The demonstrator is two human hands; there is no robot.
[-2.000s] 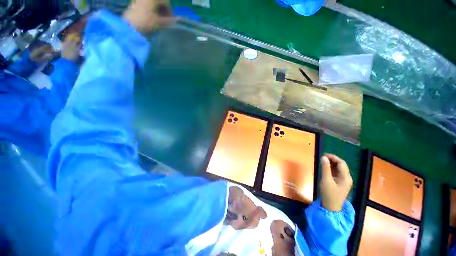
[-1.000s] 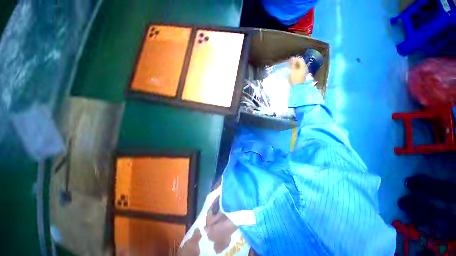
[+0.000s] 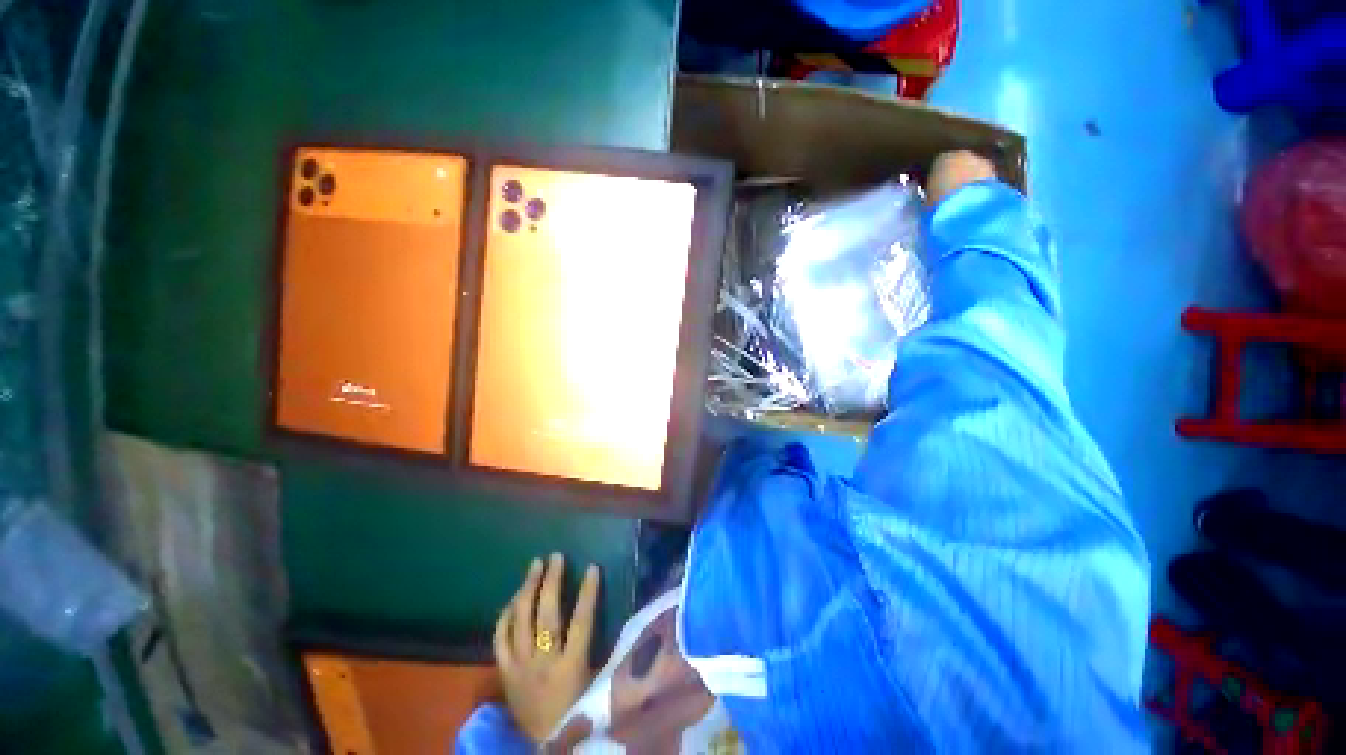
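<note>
A black twin tray (image 3: 270, 354) holds two glossy orange device backs side by side. The left panel (image 3: 369, 303) is darker orange; the right panel (image 3: 509, 354) glares white. Both have dark camera circles at their upper left corners. My left hand (image 3: 546, 642) lies below the tray at the bench edge, fingers spread, a ring on one finger, holding nothing visible. My right hand (image 3: 963, 170) reaches over the far right part of an open brown carton (image 3: 856, 118). Its fingers are hidden, so I cannot tell if it holds anything.
Clear crinkled film (image 3: 849, 295) and thin strips fill the carton. Another tray with an orange panel (image 3: 391, 701) is cut off at the bottom. Brown cardboard (image 3: 207, 561) and clear plastic (image 3: 67, 575) lie left. Red stools (image 3: 1269, 376) stand right; part of a person in blue shows at top.
The view has shifted, so the tray beside the carton appears larger and lower. My left hand has come into view. The dark round item by my right hand no longer shows.
</note>
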